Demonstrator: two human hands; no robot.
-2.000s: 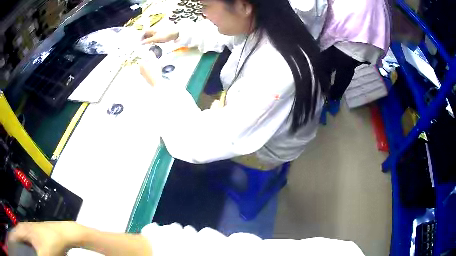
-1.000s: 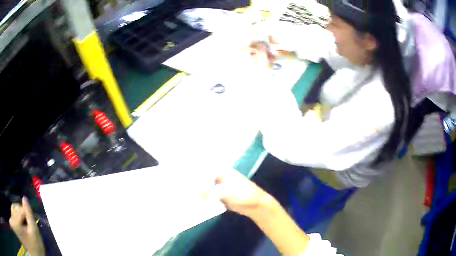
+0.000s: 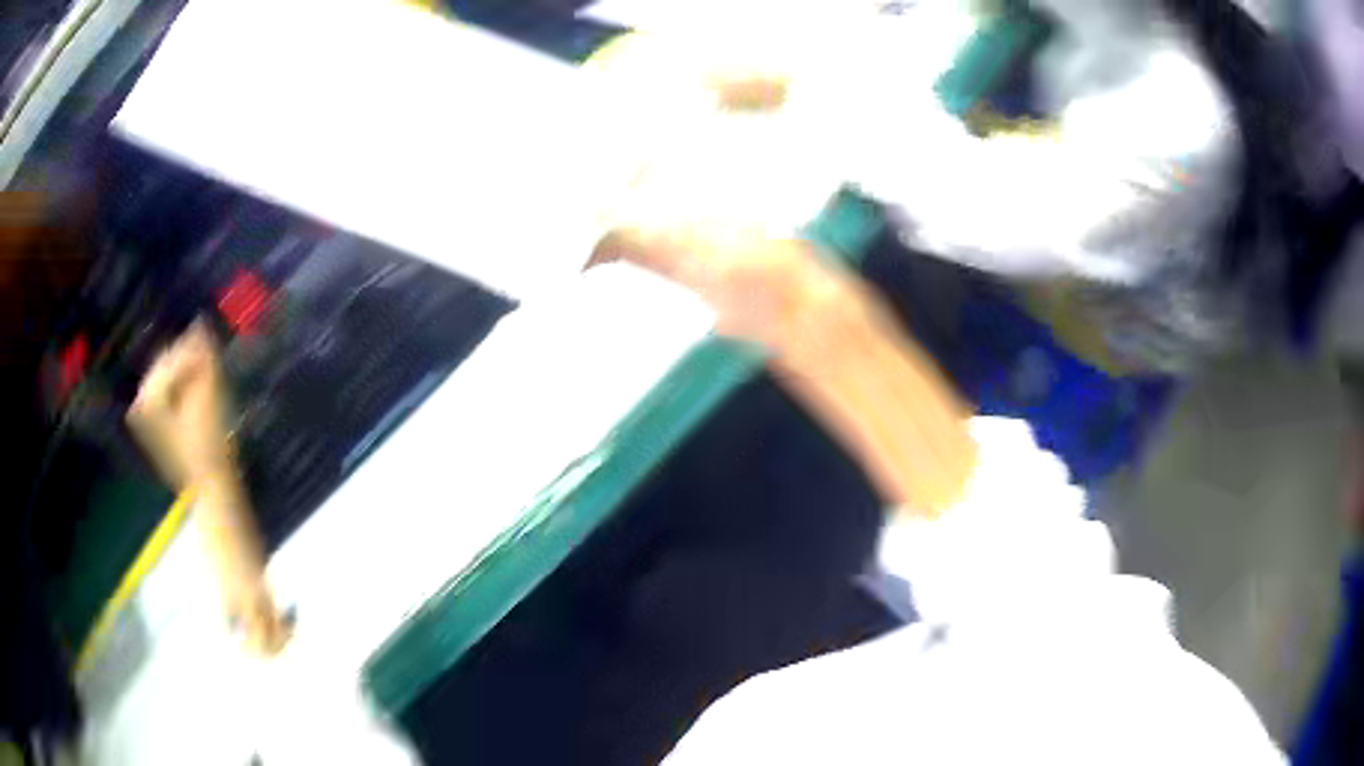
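Note:
A flat white sheet (image 3: pixel 359 135) is held up at the upper left, over the back part of the black fixture (image 3: pixel 374 314). My right hand (image 3: pixel 711 277) is at the sheet's right end, its fingers closed on the edge; the fingertips blend into the white. My left hand (image 3: pixel 183 382) is over the fixture's left part, beside a blurred red clamp grip (image 3: pixel 244 302). Its fingers look curled, but blur hides whether they hold anything. Another red grip (image 3: pixel 75 359) shows further left.
The white bench top (image 3: pixel 509 404) runs diagonally, with a taped green front edge (image 3: pixel 569 501). A neighbouring worker's white sleeve (image 3: pixel 1032 195) is at the upper right, close beyond my right hand. A yellow strip (image 3: pixel 135 576) lies at the lower left. A blue stool (image 3: pixel 1070 397) stands at right.
The view has swung. The sheet and my right hand now appear higher in the picture, with the sheet further back beyond the fixture. My left hand shows more fully, nearer the red grips.

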